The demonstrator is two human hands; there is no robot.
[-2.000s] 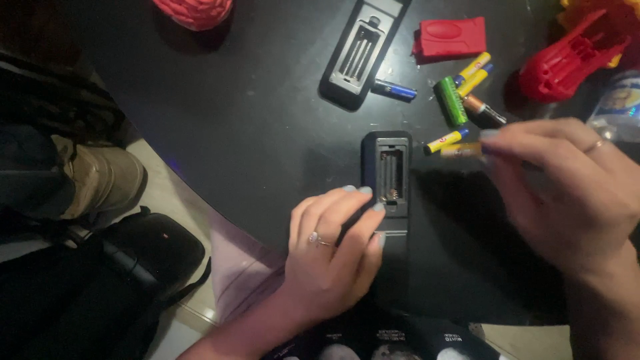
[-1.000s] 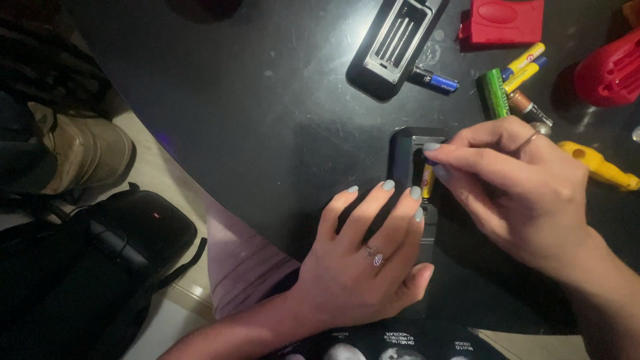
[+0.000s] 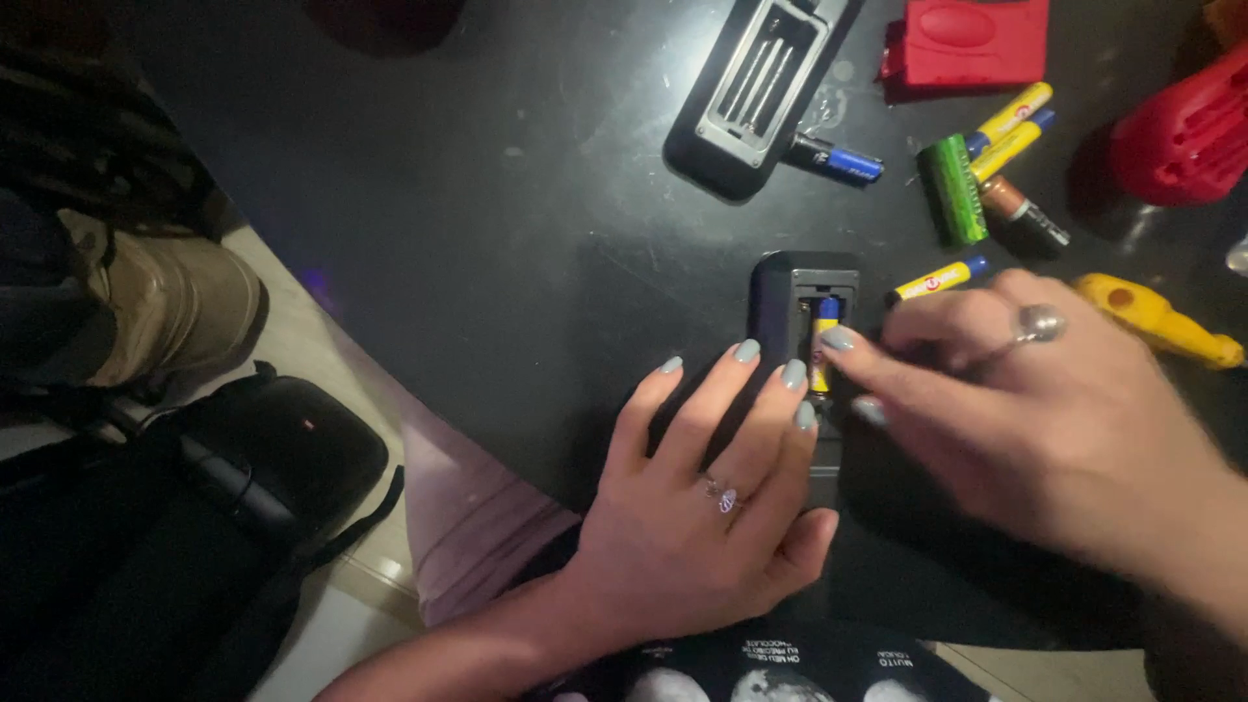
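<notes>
A black remote control (image 3: 775, 302) lies with its battery compartment uncovered, and a yellow and blue battery (image 3: 822, 361) sits in that compartment. My right hand (image 3: 1014, 409) touches this battery with a fingertip. My left hand (image 3: 712, 497) rests palm down over the lower part of the remote, fingers spread, fingertips beside the compartment. Another yellow and blue battery (image 3: 936, 281) lies just above my right hand. Farther up is a second black remote control (image 3: 717, 146), its compartment uncovered and without batteries, with a blue and black battery (image 3: 840, 162) against its side.
A green battery (image 3: 954, 190), a brown and black battery (image 3: 1024, 213) and yellow batteries (image 3: 1014, 112) lie near a red plastic piece (image 3: 975, 44). At the right are a red plastic object (image 3: 1185, 136) and a yellow plastic object (image 3: 1160, 317). A black bag (image 3: 283, 448) lies beyond the table's left edge.
My right hand has moved left from beside the loose batteries to the near remote. A yellow battery now shows in its compartment, where none showed two seconds ago. The view has shifted.
</notes>
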